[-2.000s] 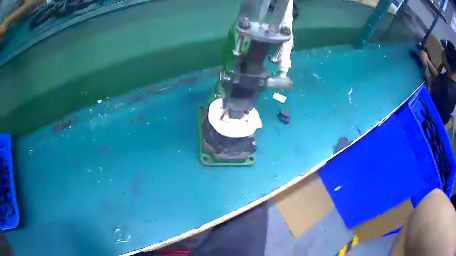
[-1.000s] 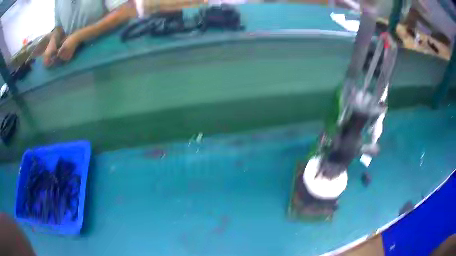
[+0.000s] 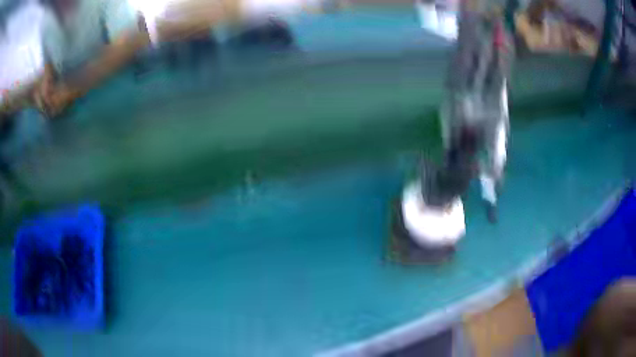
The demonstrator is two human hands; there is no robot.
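Note:
The frame is strongly blurred. The hand press [image 3: 471, 118] stands right of centre on the teal bench, with a white press pad [image 3: 432, 222] on a dark block under its ram. Nothing can be made out on the pad. A blue parts tray [image 3: 99, 268] holds tangled black parts at the left. Neither of my hands shows. A skin-coloured shape is cut off by the lower right corner, and a darker brownish one by the lower left corner; no fingers show on either.
A large blue bin [image 3: 575, 282] and a cardboard flap [image 3: 502, 324] are beyond the bench's pale front edge. A raised green strip [image 3: 279, 111] runs behind the bench. Behind it a person's forearms [image 3: 97, 73] and black items [image 3: 258, 35] show blurred.
The view has swung left: the press now stands further right, and the whole tray is in view. Since one second ago, press and tray have shifted slightly left in the picture. Blur has increased.

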